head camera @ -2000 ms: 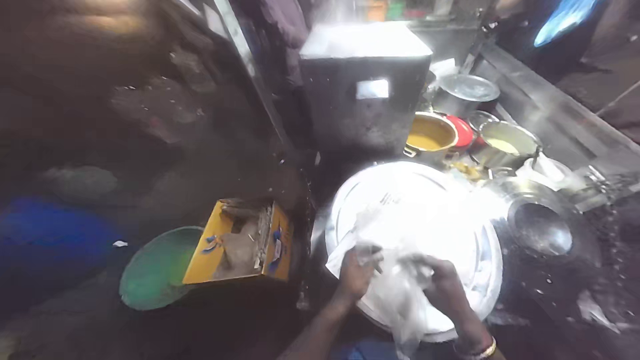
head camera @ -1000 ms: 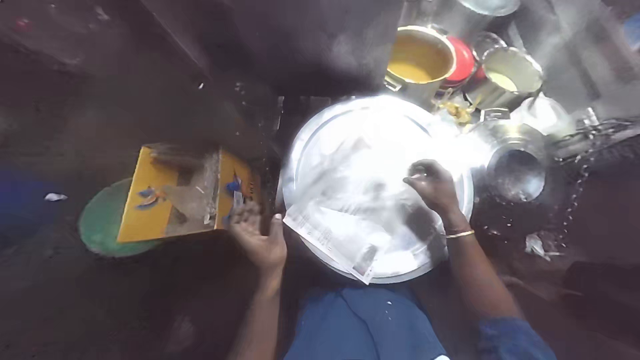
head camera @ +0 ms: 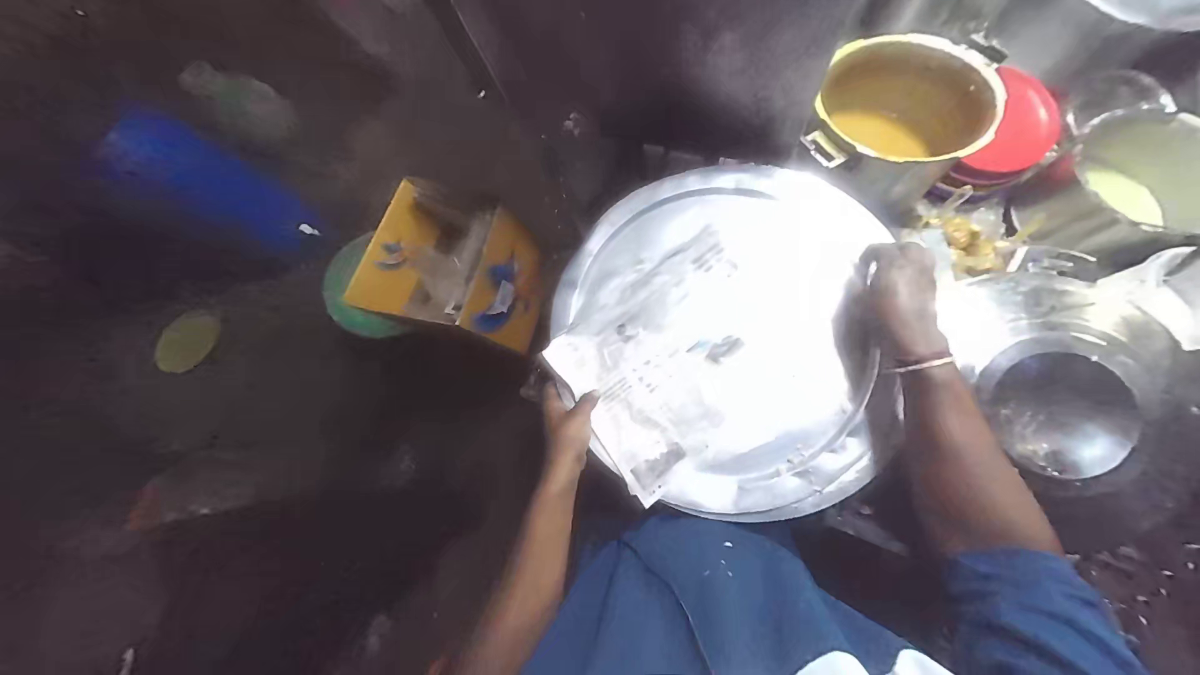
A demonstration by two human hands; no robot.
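A large round metal tray [head camera: 750, 487] lies in front of me, partly washed out by glare. Printed paper sheets [head camera: 647, 384] rest on its left part and stick out over the lower left rim. My left hand [head camera: 570, 427] is at that rim by the paper's edge, thumb above; whether it grips the rim or the paper is unclear. At the right rim is my right hand [head camera: 902, 295], its fingers curled and partly blurred, with a bangle on the wrist; what it holds cannot be told.
A yellow cardboard box [head camera: 511, 291] stands left of the tray, over a green round basin [head camera: 347, 291]. At the upper right are a pot of yellowish liquid [head camera: 914, 98], a red lid [head camera: 1022, 122] and a pot with pale contents [head camera: 1139, 169]. A metal vessel [head camera: 1069, 412] lies at the right.
My left hand has gone from beside the box to the tray's lower left rim. From above the tray, my right hand has moved to its right rim.
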